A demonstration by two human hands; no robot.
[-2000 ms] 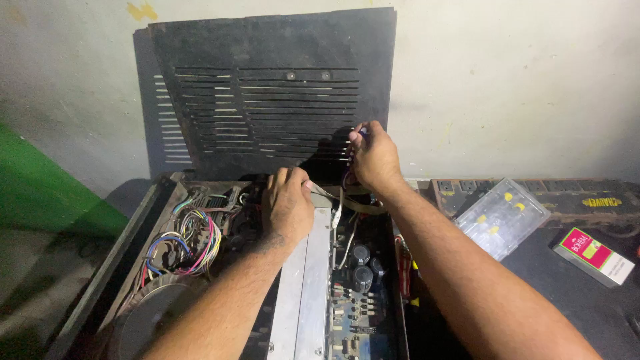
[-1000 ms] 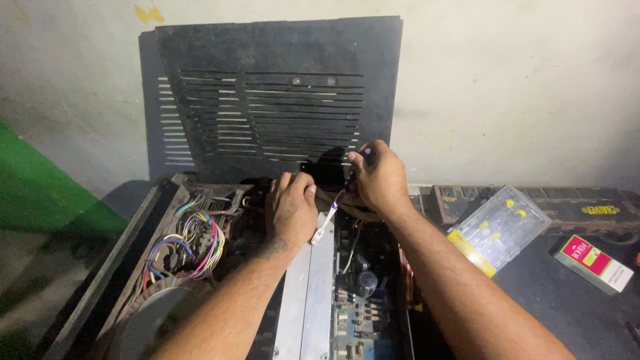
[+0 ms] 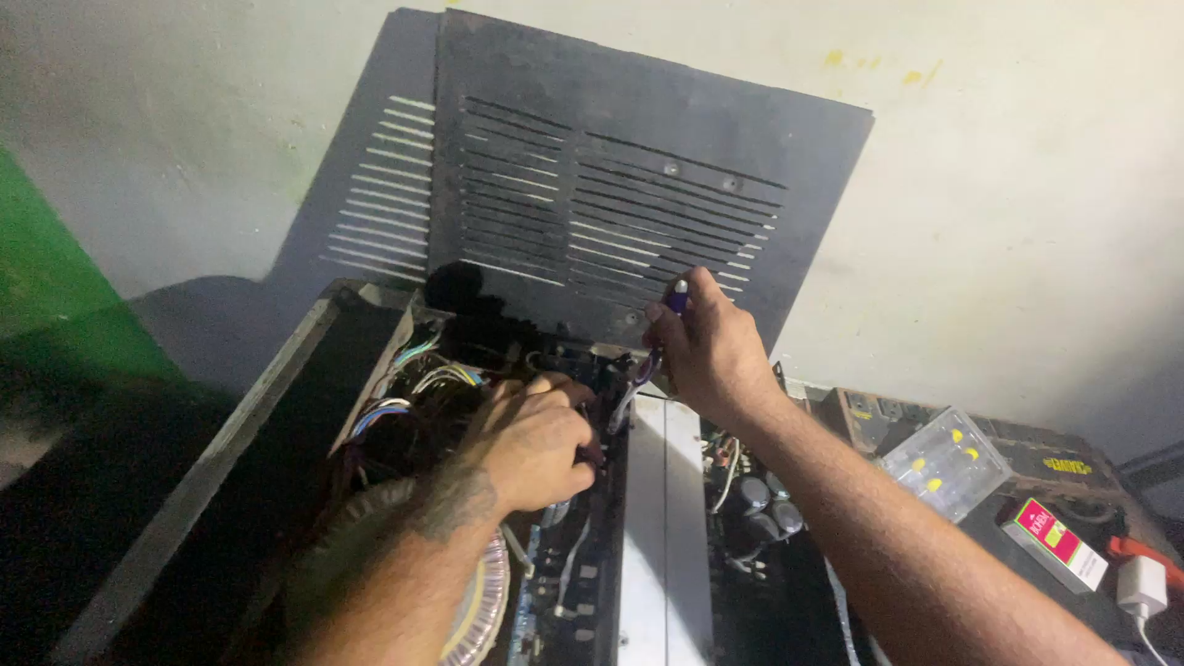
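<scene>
My right hand (image 3: 708, 347) grips a slim tool with a purple handle (image 3: 681, 298), its lower end above the far end of a silver metal heatsink bar (image 3: 664, 518). The tool's exact kind is unclear. My left hand (image 3: 541, 439) reaches down into the open electronic chassis, left of the bar; its fingertips are partly hidden, and what they touch cannot be told. Bundles of coloured wires (image 3: 449, 375) and a toroidal transformer (image 3: 486, 592) lie to the left. Capacitors (image 3: 768, 509) stand right of the bar.
A slotted black metal cover (image 3: 647, 83) leans on the wall behind the chassis. To the right are a black unit (image 3: 1045, 458), a clear plastic case (image 3: 953, 462) with yellow pieces, a red and white box (image 3: 1054, 546) and a white plug adapter (image 3: 1141, 585).
My left hand has shifted from the far end of the silver bar down into the chassis on its left. My right hand still holds the tool. The view has tilted.
</scene>
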